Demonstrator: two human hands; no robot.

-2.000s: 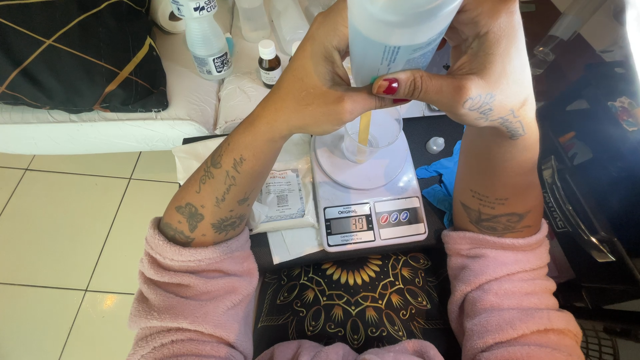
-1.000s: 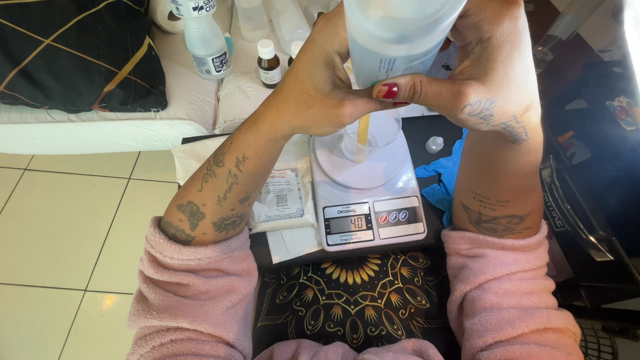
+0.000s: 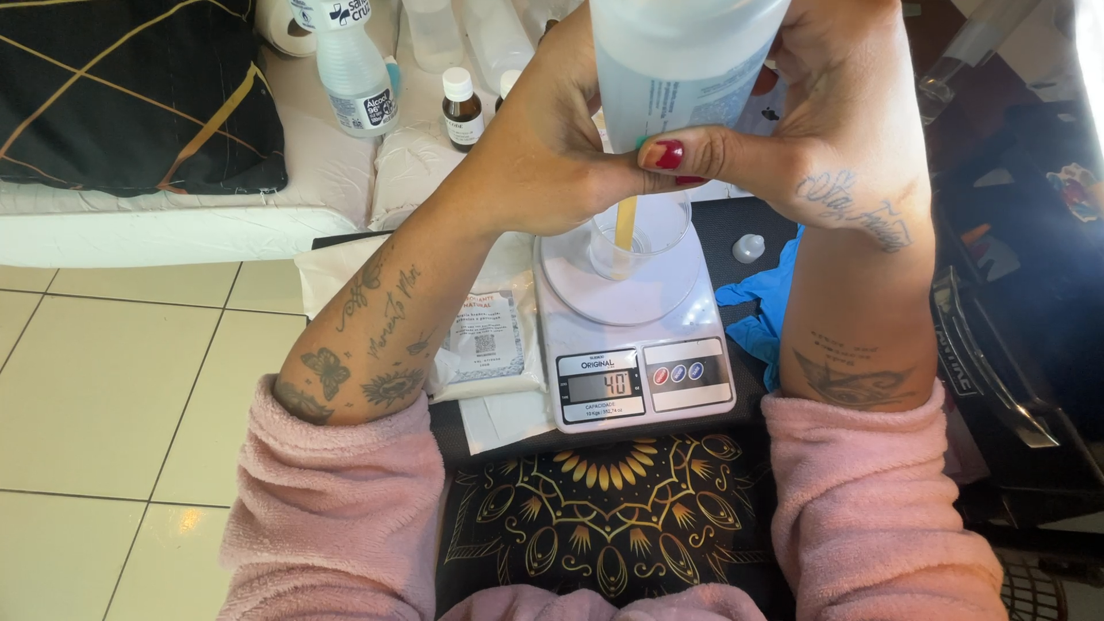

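Both hands hold a large translucent plastic bottle above a digital kitchen scale. My left hand grips the bottle's left side, and my right hand wraps its right side, thumb across the lower part. The bottle's lower end is hidden behind the fingers. Under it, a clear plastic cup stands on the scale's round platform with a flat wooden stick upright in it. The scale's display reads 40. A small translucent cap lies right of the scale, beside crumpled blue gloves.
A white packet with a printed label lies left of the scale. Behind are an alcohol bottle, a brown glass bottle with a white cap and a paper roll. A black patterned cushion is at upper left, a dark case at right.
The scale's display has gone from 39 to 40. Both hands keep their hold on the bottle, which has shifted only slightly.
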